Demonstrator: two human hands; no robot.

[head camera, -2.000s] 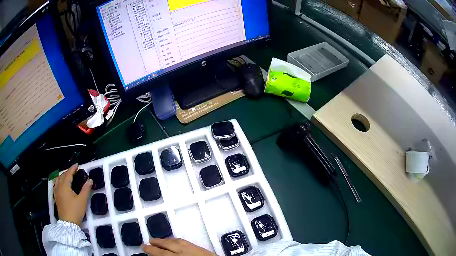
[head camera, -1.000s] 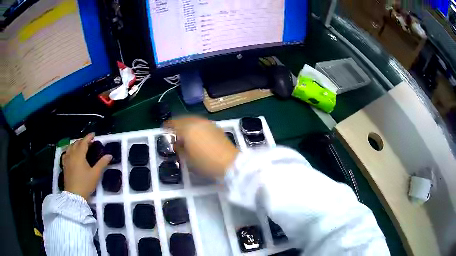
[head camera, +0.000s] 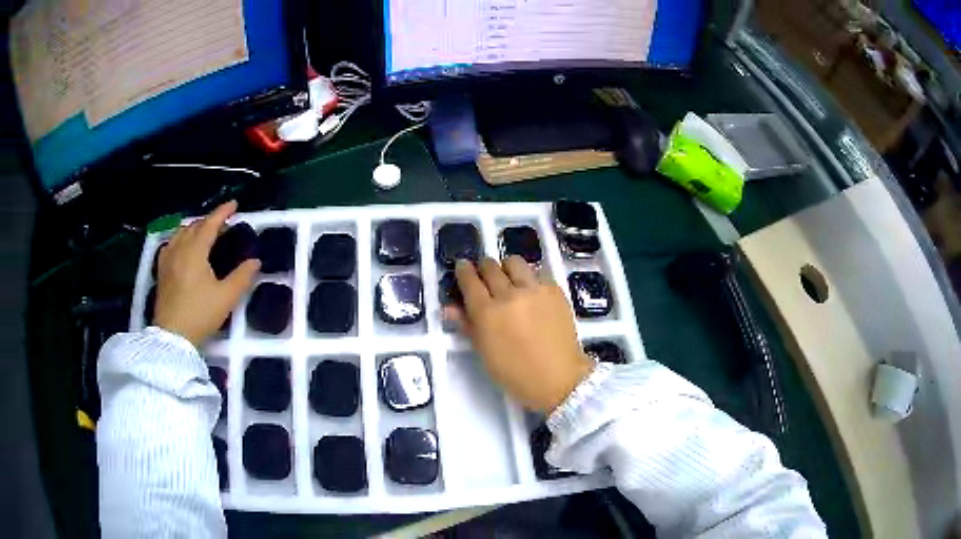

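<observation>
A white tray (head camera: 474, 416) lies in front of me with rows of black rounded-square smartwatch bodies (head camera: 400, 298) in its pockets. My left hand (head camera: 190, 282) is at the tray's upper left, with a black smartwatch body (head camera: 234, 248) between thumb and fingers. My right hand (head camera: 527, 332) is over the right half of the tray. Its thumb and fingertips grip a smartwatch body (head camera: 450, 286) at a pocket in the second row, mostly hidden by the fingers. At the upper right of the tray, two bodies (head camera: 575, 223) overlap in one pocket.
A bare white charging puck (head camera: 387, 175) lies behind the tray, below two monitors (head camera: 527, 37). Green tissue pack (head camera: 704, 168) and clear box (head camera: 761, 144) are at back right. A black scanner (head camera: 727, 300) lies right of the tray, beside a curved wooden board (head camera: 832, 316) holding a white block.
The dark device on the charging puck is gone. My right hand moved from the tray's near edge across the tray to upper middle pockets, where more bodies now lie. The view shifted.
</observation>
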